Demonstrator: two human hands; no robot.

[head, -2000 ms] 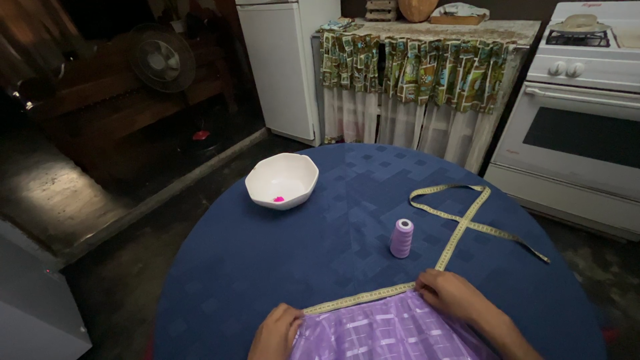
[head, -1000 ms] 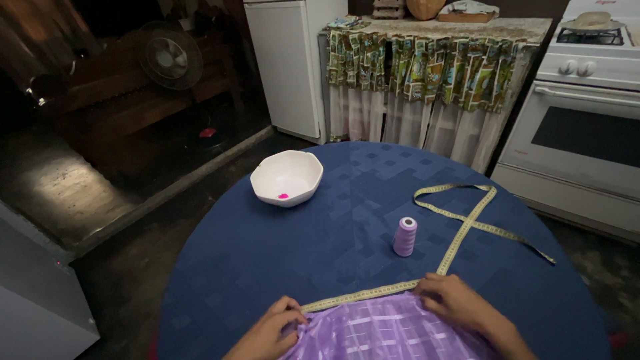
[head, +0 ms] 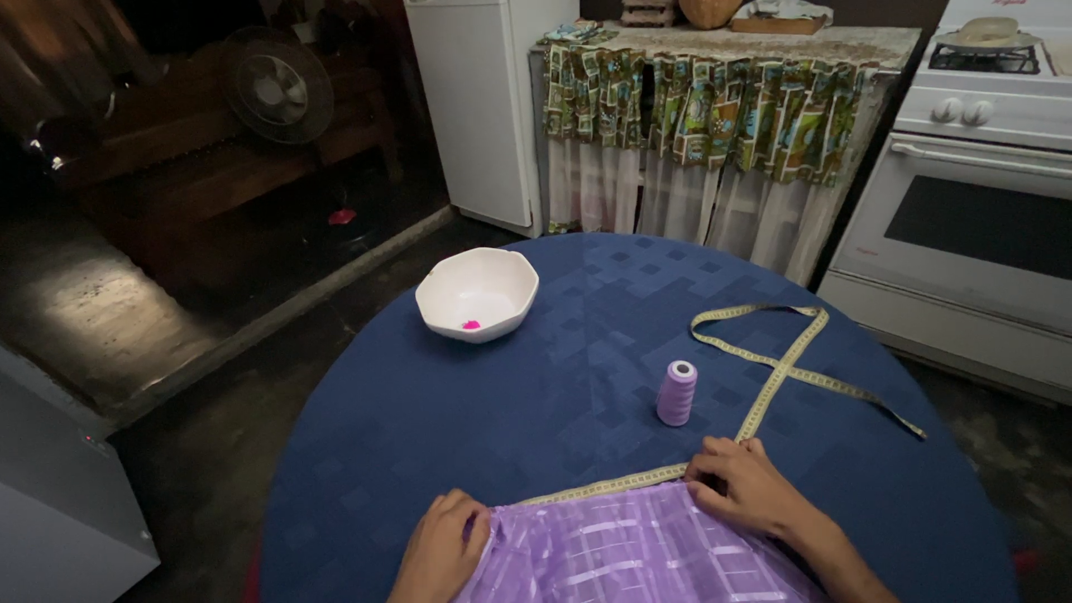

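Observation:
A sheer purple fabric with a pattern of shiny lines [head: 615,536] lies at the near edge of the round table. Along its top edge runs a yellow tape measure [head: 615,486], which bends at my right hand and loops over the cloth beyond. My left hand [head: 444,544] pinches the fabric's left corner, at the tape's end. My right hand [head: 741,486] grips fabric and tape together at the right. Just beyond that hand stands a cone of purple thread [head: 677,394], upright.
A white octagonal bowl [head: 477,293] with a small pink item inside sits at the far left of the blue tablecloth [head: 402,444]. Past the table are a curtained counter [head: 720,109], a white stove [head: 963,193], a refrigerator [head: 473,109] and a fan [head: 280,88].
My left hand has shifted a little at the fabric's left corner. My right hand keeps about the same place on the tape and fabric.

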